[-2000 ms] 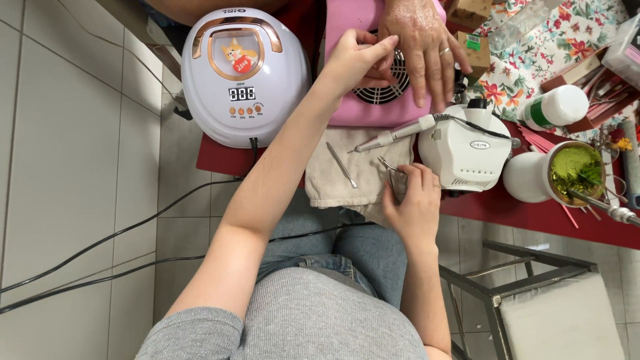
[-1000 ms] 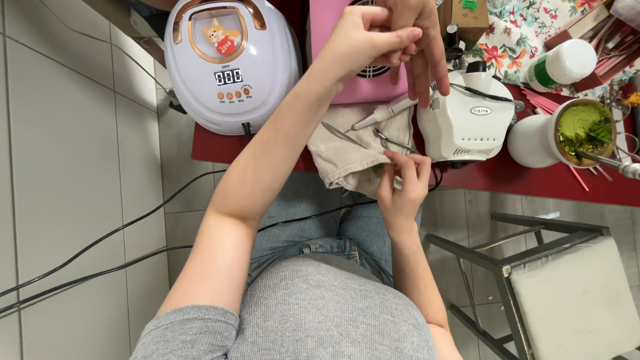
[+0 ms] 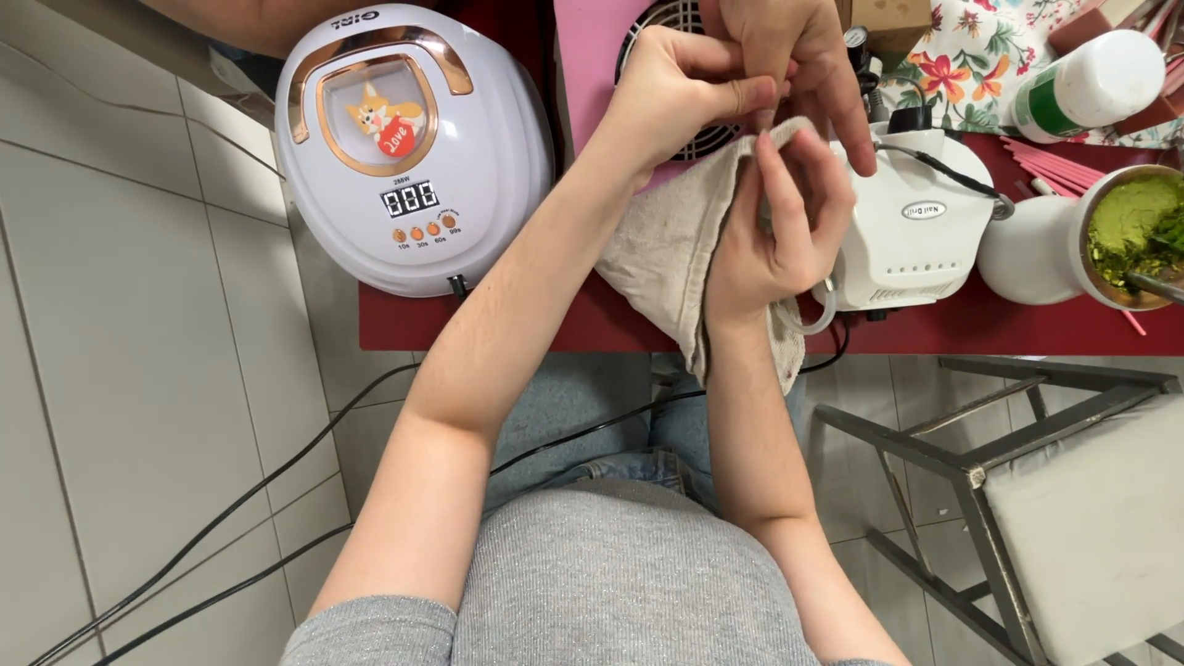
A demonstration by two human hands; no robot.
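Note:
My left hand (image 3: 689, 92) grips a finger of another person's hand (image 3: 786, 55) above the pink nail dust collector (image 3: 583, 83) with its round fan grille. The beige cloth (image 3: 661, 250) is in my right hand (image 3: 777, 217), which lifts its edge up to that same finger; the cloth drapes down over the table edge. Just right of my right hand stands the white nail drill unit (image 3: 916, 217). The metal tools seen earlier on the cloth are hidden now.
A white nail lamp (image 3: 490, 176) stands at the left of the red table (image 3: 573, 324). To the right are a white and green bottle (image 3: 1091, 83), pink sticks (image 3: 1050, 166) and a cup of green herbs (image 3: 1133, 222). Black cables (image 3: 277, 472) cross my lap. A stool (image 3: 980, 476) stands at the lower right.
My right hand has moved up from the tools on the cloth, and the cloth's edge is now raised in it to the other person's finger. My left hand still holds on there.

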